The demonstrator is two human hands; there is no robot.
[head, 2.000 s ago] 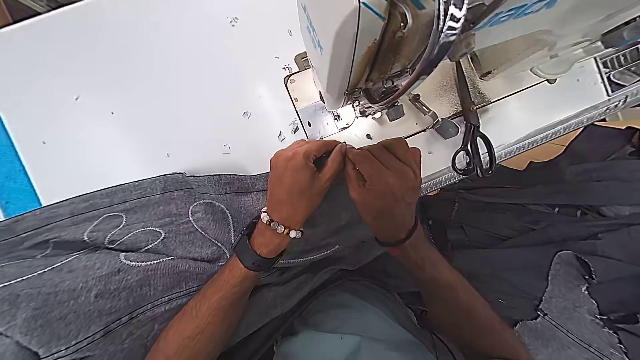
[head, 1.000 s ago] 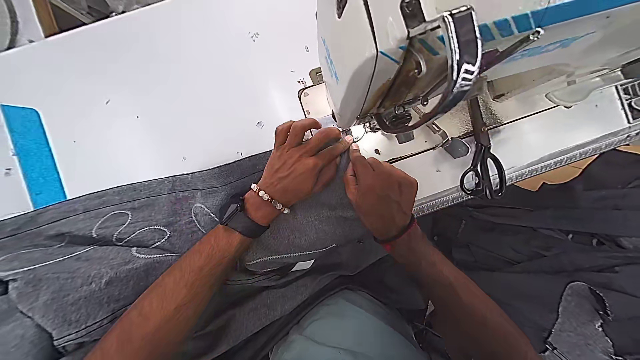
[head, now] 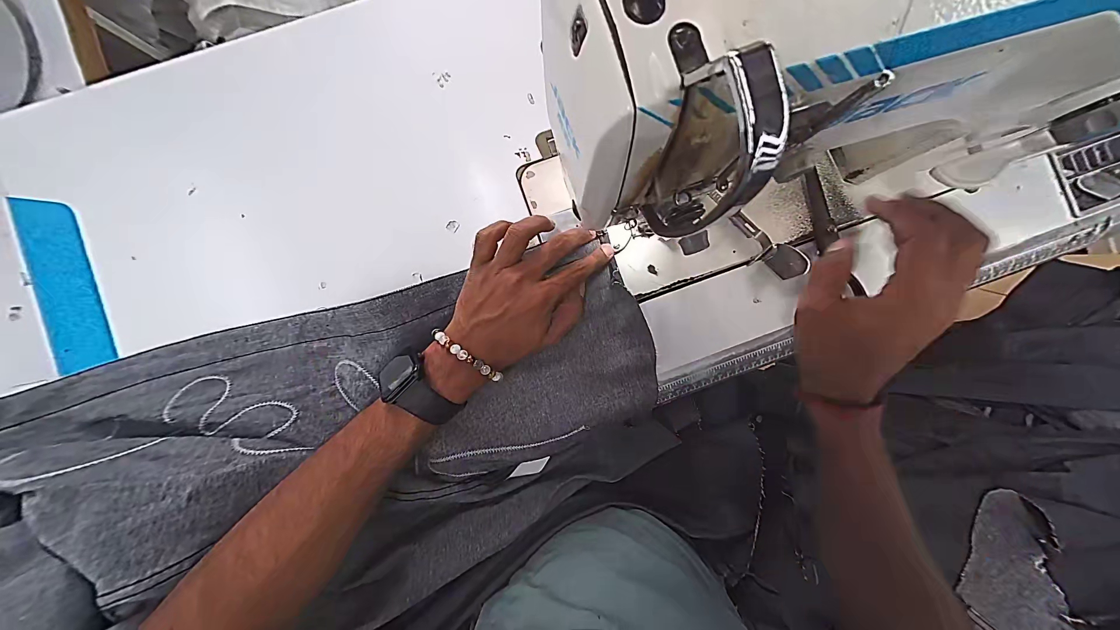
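Observation:
My left hand (head: 525,293) lies flat on the grey denim garment (head: 577,376), its fingertips pressing the cloth's edge beside the needle area of a white sewing machine (head: 591,114). A beaded bracelet and a black watch are on that wrist. My right hand (head: 884,297) is off the cloth, blurred, with thumb and fingers apart above the scissors (head: 820,206). The scissors hang near the machine bed, their handles largely hidden behind that hand. Whether the right hand touches them I cannot tell.
The white table (head: 262,184) carries small thread scraps and a blue strip (head: 63,284) at the left. Dark fabric (head: 1050,385) is heaped at the right below the table's edge. A black strap (head: 761,122) curves off the machine head.
My right hand has left the cloth beside my left hand and moved right, to the scissors. My left hand stays on the cloth by the needle area. The view has shifted.

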